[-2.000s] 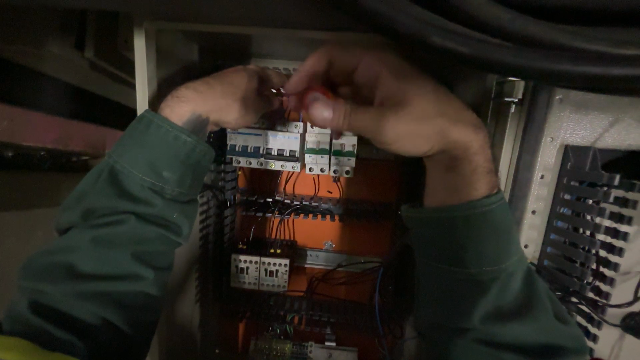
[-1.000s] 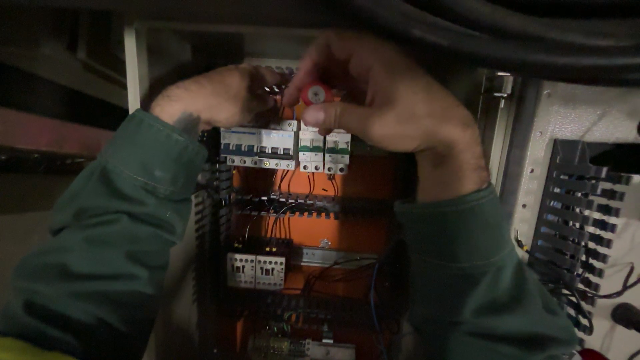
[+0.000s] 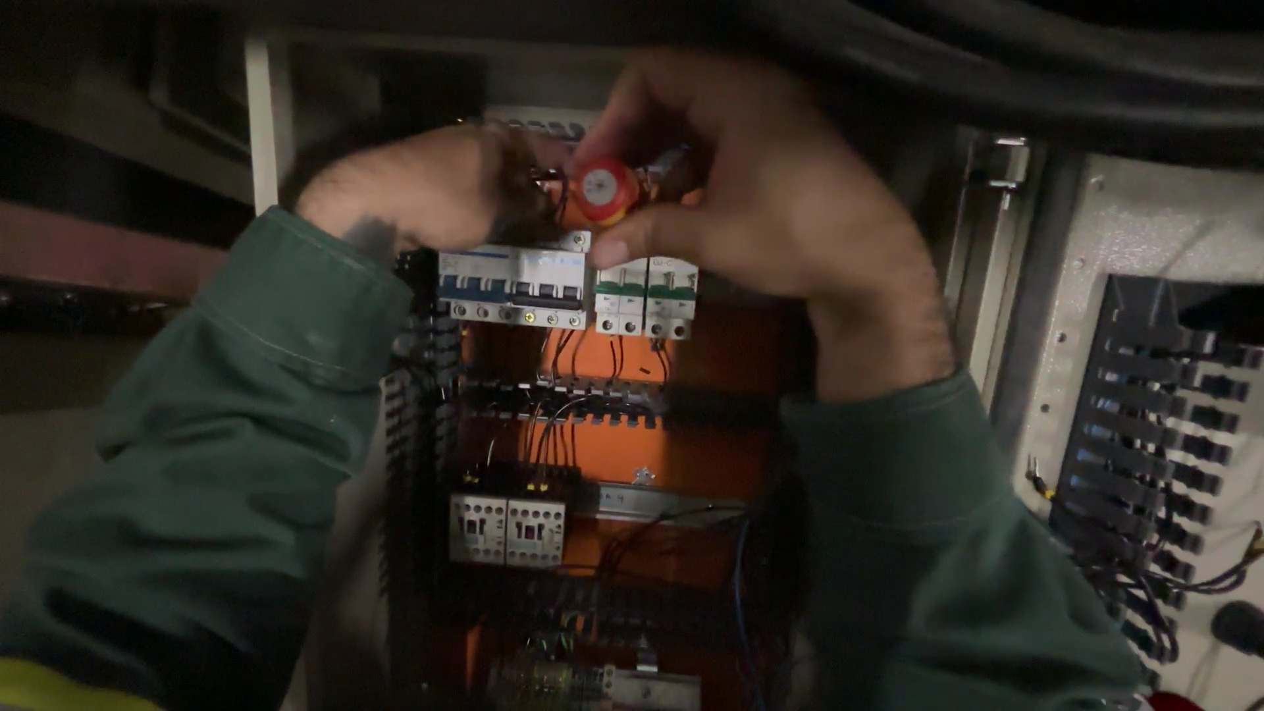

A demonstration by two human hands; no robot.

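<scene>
My right hand (image 3: pixel 750 188) holds a screwdriver by its red and yellow handle (image 3: pixel 606 191), whose end cap faces the camera; its shaft and tip are hidden. Close on its left, my left hand (image 3: pixel 444 188) is at dark wires (image 3: pixel 553 183) above the breakers; its fingertips are blurred and in shadow, so what they grip is unclear. Just below both hands sits a row of circuit breakers, a wide white block with blue and black levers (image 3: pixel 513 286) and narrower ones with green levers (image 3: pixel 646 296). Thin dark wires (image 3: pixel 563 355) run down from them.
Lower in the cabinet are slotted wire duct (image 3: pixel 563 395), two contactors (image 3: pixel 508 530), a metal DIN rail (image 3: pixel 632 502) and loose dark wires. The open door at right carries more slotted duct (image 3: pixel 1150 425) and wires. Thick black cables (image 3: pixel 987 59) cross overhead.
The red handle has turned more toward the camera since two seconds ago, when my right fingers largely covered it. Both hands stay above the breakers.
</scene>
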